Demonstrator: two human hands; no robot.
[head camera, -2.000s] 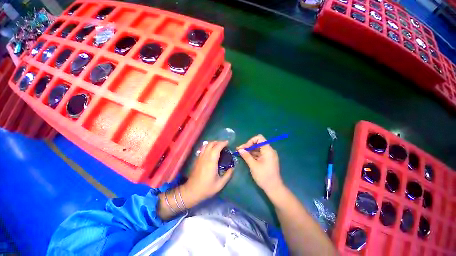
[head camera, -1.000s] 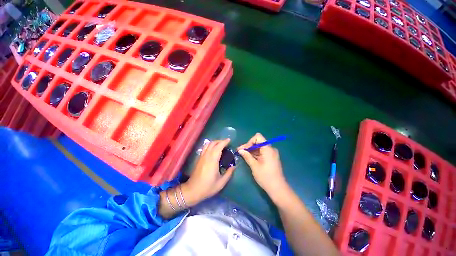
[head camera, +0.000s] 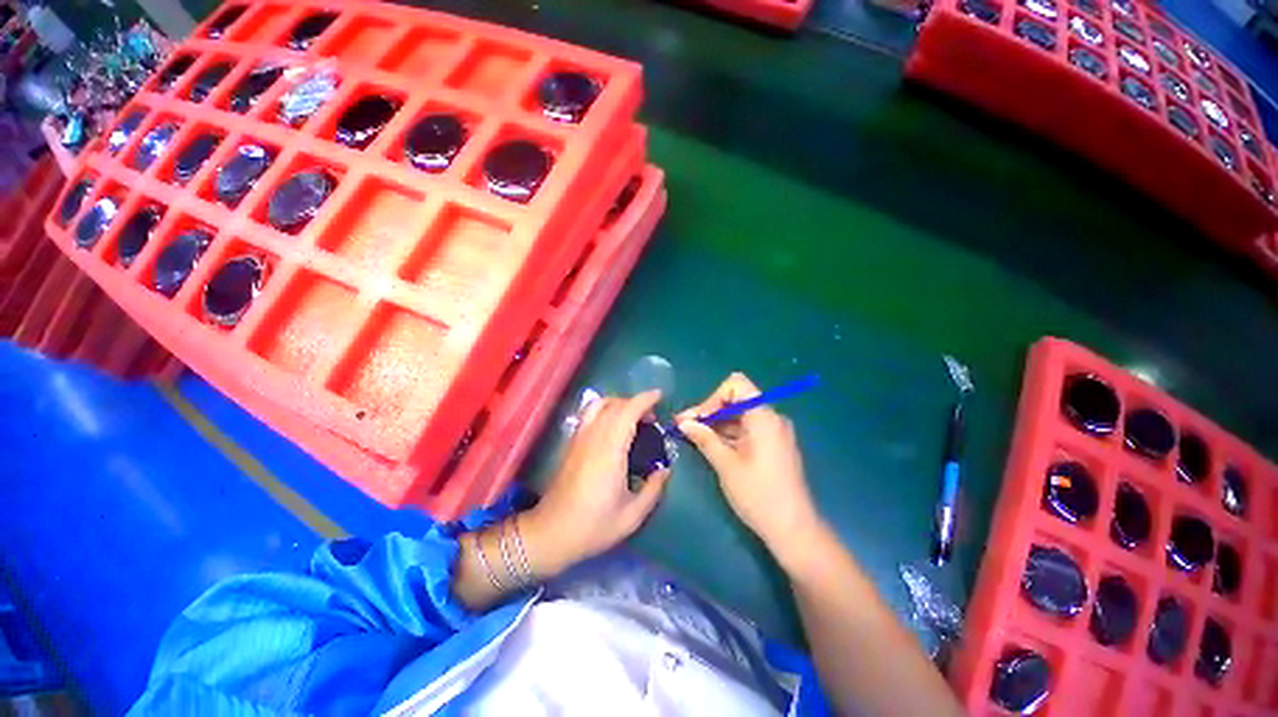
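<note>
A dark glossy round watch head is held at the centre, low over the green bench. My left hand is closed around its left side, with fingers above and the thumb below. My right hand holds a thin blue tool like a pen. The tool's tip is at the upper right rim of the watch head; my fingers partly hide the exact contact. A clear round film lies on the bench just above my left fingers. A whitish scrap lies beside my left hand.
Stacked red-orange foam trays stand at the left, partly filled with discs. Another foam tray is at the right. A black-and-blue pen and crumpled clear film lie beside it. Filled red trays stand across the bench.
The whole view has shifted slightly, moving the trays and pen to the right in the picture. Both hands keep their hold, with the blue tool still at the watch head's rim.
</note>
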